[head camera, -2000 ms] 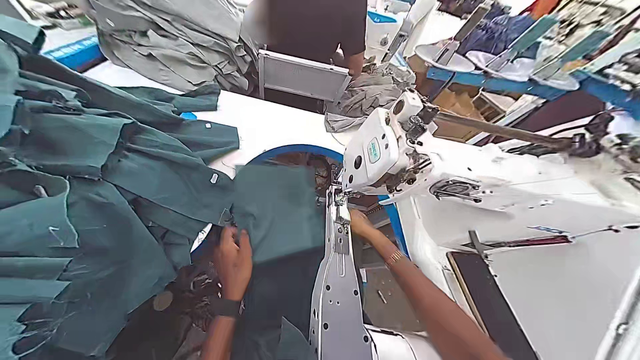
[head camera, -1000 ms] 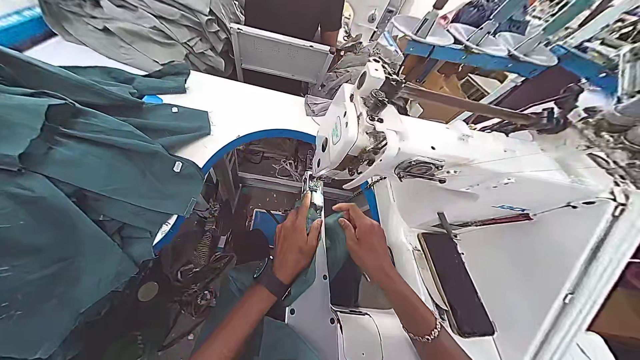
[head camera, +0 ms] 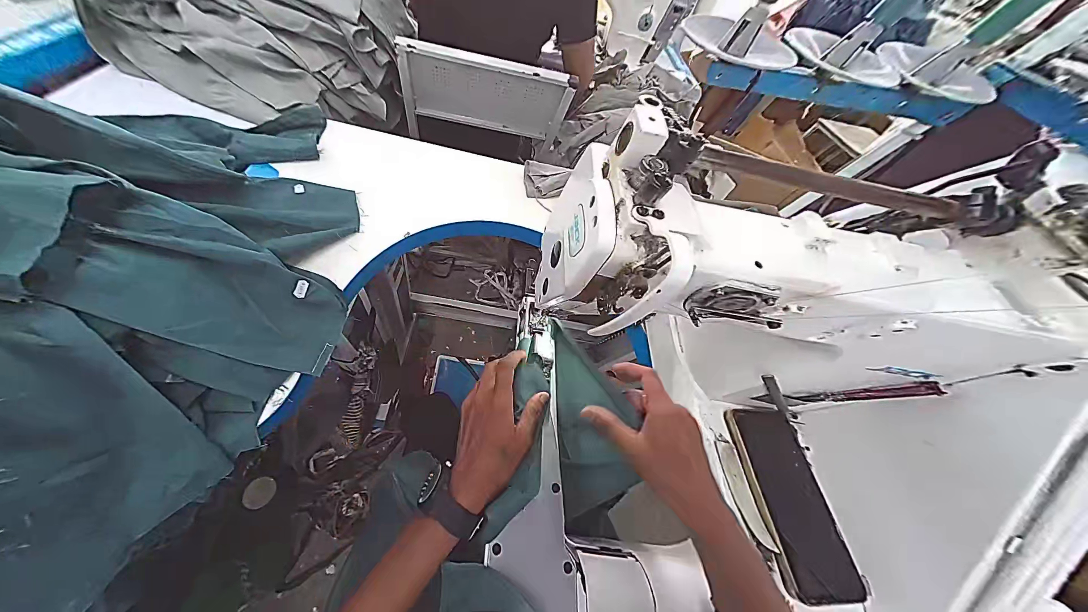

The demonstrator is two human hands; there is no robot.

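Dark green fabric (head camera: 595,416) lies over the narrow arm bed (head camera: 531,527) of a white industrial sewing machine (head camera: 586,234), its far end at the presser foot (head camera: 537,327). My left hand (head camera: 493,425), with a watch at the wrist, presses the fabric on the bed's left side, fingertips just before the foot. On the right side, my right hand (head camera: 659,425) has the fabric's edge between thumb and fingers. The needle itself is too small to make out.
Green fabric pieces (head camera: 170,272) are heaped on the white table (head camera: 425,183) at left, beside its blue-edged cutout (head camera: 476,228). A phone (head camera: 795,501) lies at right. Beyond the table are grey fabric (head camera: 255,51), a metal chair back (head camera: 484,85) and a person (head camera: 501,25).
The wide green panel left of the bed two seconds ago is now draped around the bed. My left hand has moved forward to near the foot; my right hand has come back from beside the machine head.
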